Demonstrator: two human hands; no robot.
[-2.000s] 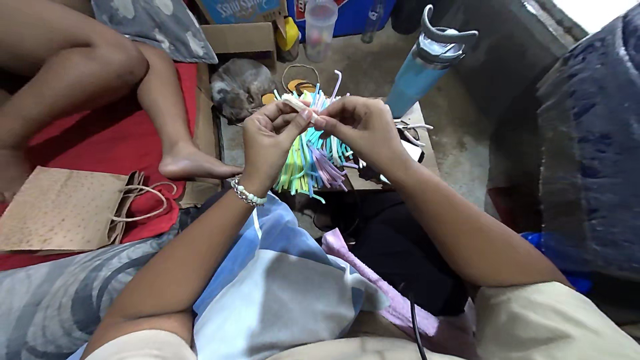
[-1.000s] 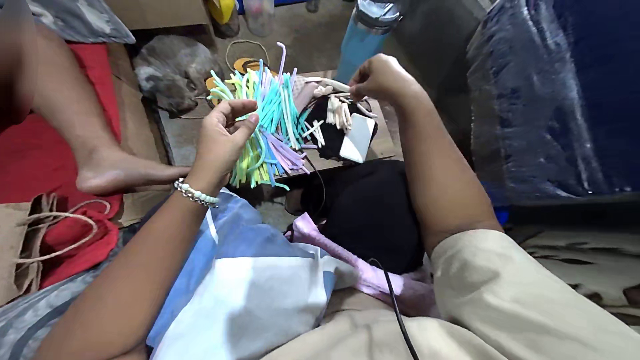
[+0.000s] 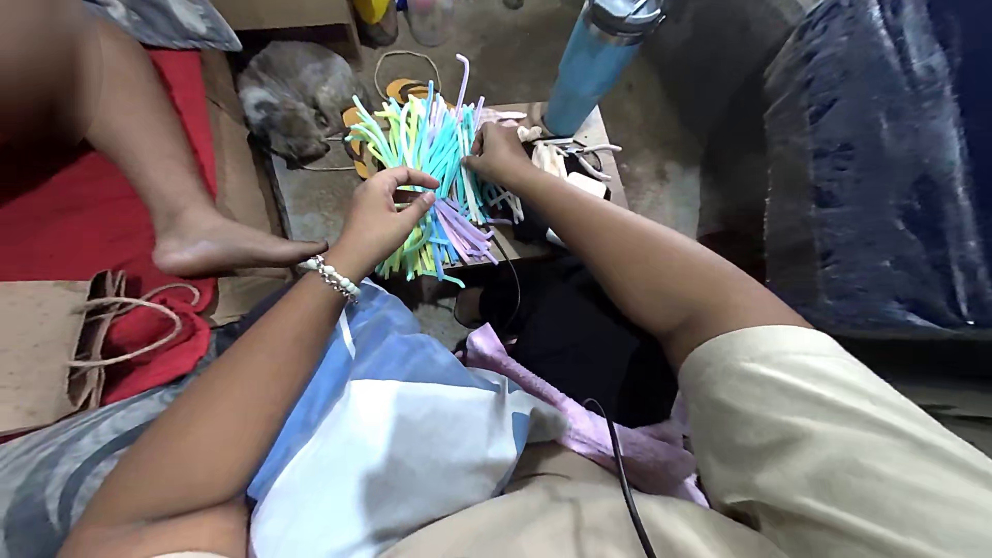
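Observation:
A heap of pastel pipe cleaners (image 3: 446, 167) in green, turquoise, yellow and lilac lies on a low wooden board (image 3: 612, 167). My left hand (image 3: 395, 205) is over the heap's near left side, thumb and fingers apart, with nothing seen between them. At the heap's right side, my right hand (image 3: 500, 155) has its fingertips on or just above the white and turquoise stems; whether it grips one cannot be told. Cream bent pieces (image 3: 549, 159), pliers (image 3: 585, 151) with pale handles and a white flat object (image 3: 587, 184) lie to the right of that hand.
A blue tumbler (image 3: 585, 74) stands at the board's far right. A curled-up cat (image 3: 294, 97) lies at the far left of the board. Another person's bare foot (image 3: 225, 240) rests near my left wrist. A paper bag (image 3: 43, 349) is at the left, a plastic-covered dark blue object (image 3: 876, 170) at the right.
My hands, together over the heap two seconds ago, have parted. My right hand was over the cream pieces one second ago and has moved left to the heap's right side.

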